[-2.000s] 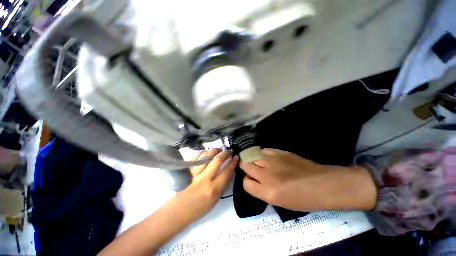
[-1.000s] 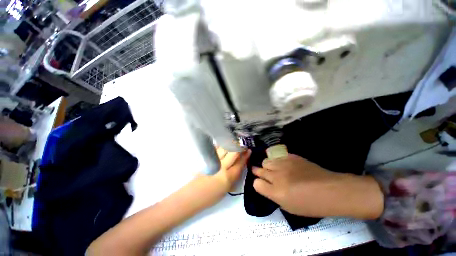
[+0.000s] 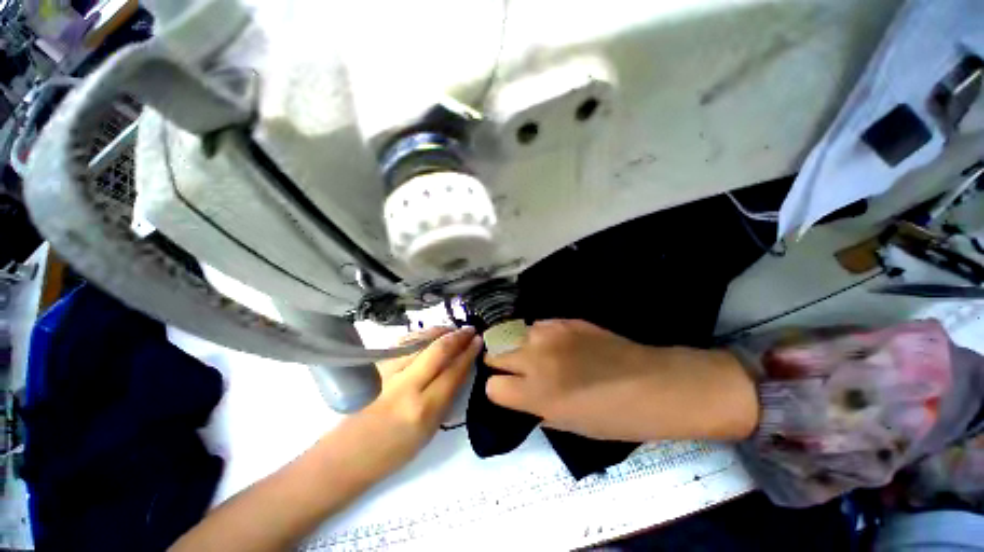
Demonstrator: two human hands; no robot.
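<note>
A black fabric piece (image 3: 637, 286) lies under the arm of the off-white sewing machine (image 3: 658, 97). Its rounded lower end lies on the table in front of the presser foot area (image 3: 459, 311). My left hand (image 3: 415, 383) is at the left of the foot, fingertips together at the fabric's left edge. My right hand (image 3: 572, 377) rests on the fabric with curled fingers holding it, beside a tan-yellow tab (image 3: 505, 336). The needle itself is hard to make out. The white ribbed tension knob (image 3: 440, 221) is above the hands.
A dark fabric heap (image 3: 119, 421) lies at left over a blue edge (image 3: 41, 345). A lamp tube (image 3: 347, 386) is beside my left hand. A ruler scale (image 3: 518, 491) runs along the table front. White cloth (image 3: 852, 140) hangs at right. Dark-handled tools (image 3: 933, 259) lie at far right.
The view has shifted, and the machine head fills more of the upper left than one second ago. Both hands stay at the presser foot with the fabric. The fabric's position beside the foot looks nearly the same.
</note>
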